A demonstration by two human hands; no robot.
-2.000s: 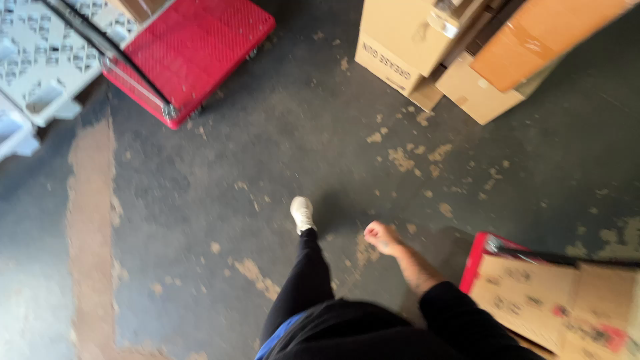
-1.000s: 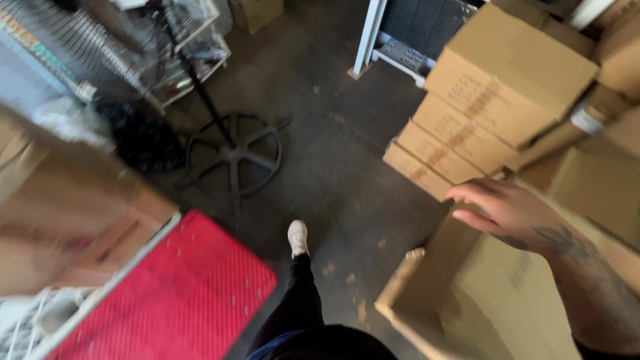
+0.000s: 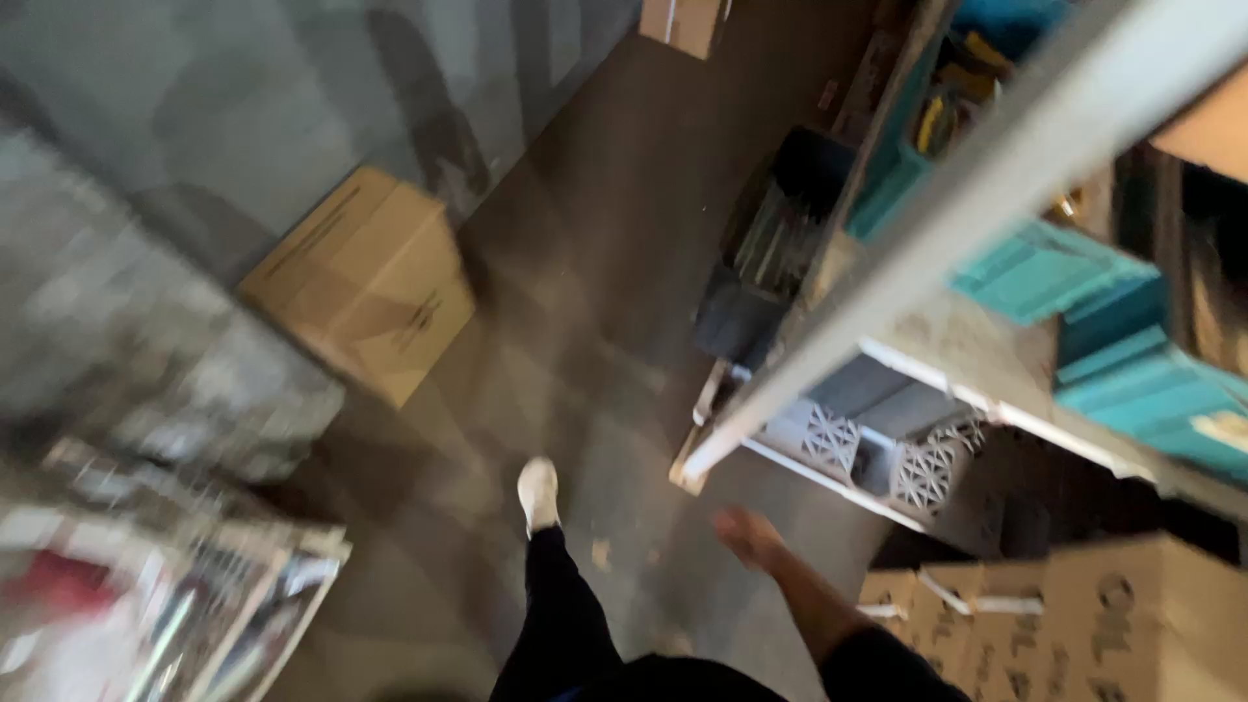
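Observation:
My right hand (image 3: pixel 749 538) hangs over the floor at the lower middle, blurred, and no object shows in it. Just beyond it stands the pale metal post (image 3: pixel 838 331) of a shelving rack, its foot on a small wooden block (image 3: pixel 688 475). Stacked cardboard boxes (image 3: pixel 1102 614) with printing lie to the right of my forearm. My left hand is out of view. A white shoe (image 3: pixel 538 492) of mine shows on the floor, left of the hand.
A closed cardboard box (image 3: pixel 366 283) sits on the floor by a grey wall (image 3: pixel 244 97). Teal bins (image 3: pixel 1063 268) fill the rack at right, with a black crate (image 3: pixel 765 253) beside it. A blurred, loaded shelf or crate (image 3: pixel 283 624) is at lower left.
The view has moved a long way, past the red platform cart and the open carton. The right hand, over the carton a second ago, is now over the floor near the rack post.

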